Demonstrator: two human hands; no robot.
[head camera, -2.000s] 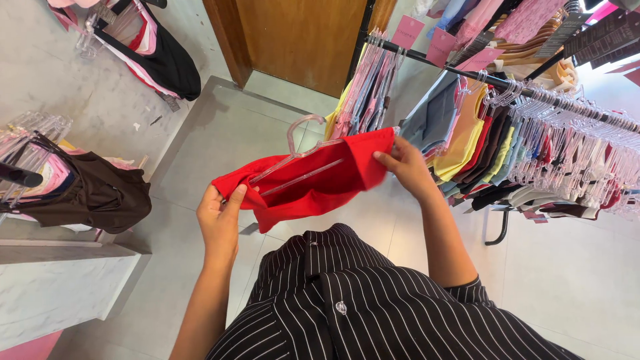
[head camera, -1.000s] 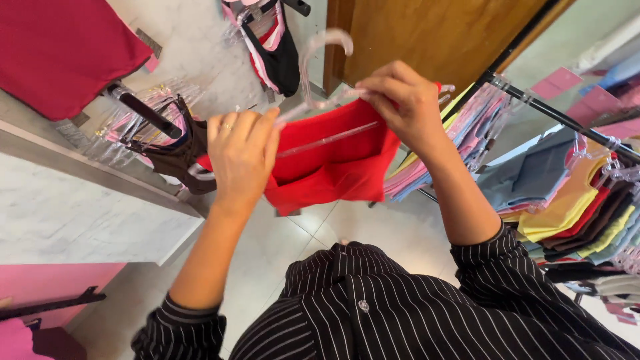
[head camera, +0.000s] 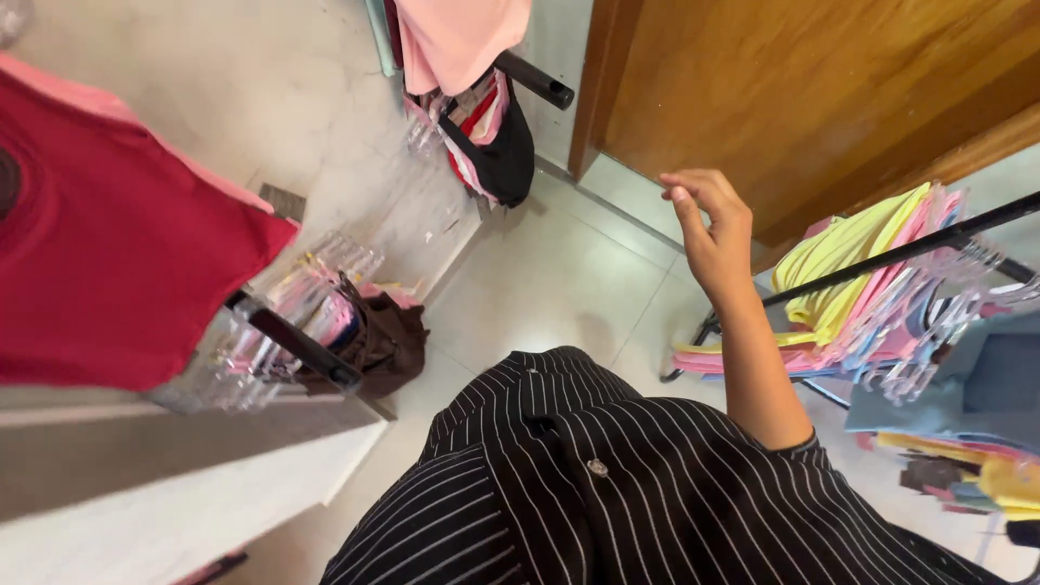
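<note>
My right hand (head camera: 711, 227) is raised in front of the wooden door (head camera: 780, 106), its fingers loosely bent and apart with nothing in them. Nearest to it, on the right, yellow and pink garments (head camera: 849, 260) hang from a black metal rail (head camera: 910, 248). My left hand is out of the picture. At the left edge a dark red garment (head camera: 122, 244) hangs close to the camera. Below it, a black display arm (head camera: 292, 337) carries clear plastic hangers (head camera: 256, 357) and a dark brown garment (head camera: 390, 341).
A second display arm (head camera: 536, 80) at the top holds a light pink garment (head camera: 463, 41), with a black garment (head camera: 508, 154) hanging lower. Blue-grey garments (head camera: 967, 398) hang at the right. A white ledge (head camera: 195, 487) juts out at lower left.
The red garment on a clear hanger, held in both hands earlier, is no longer visible. My left hand has left the view, and my right hand is empty. The view has shifted toward the wall displays.
</note>
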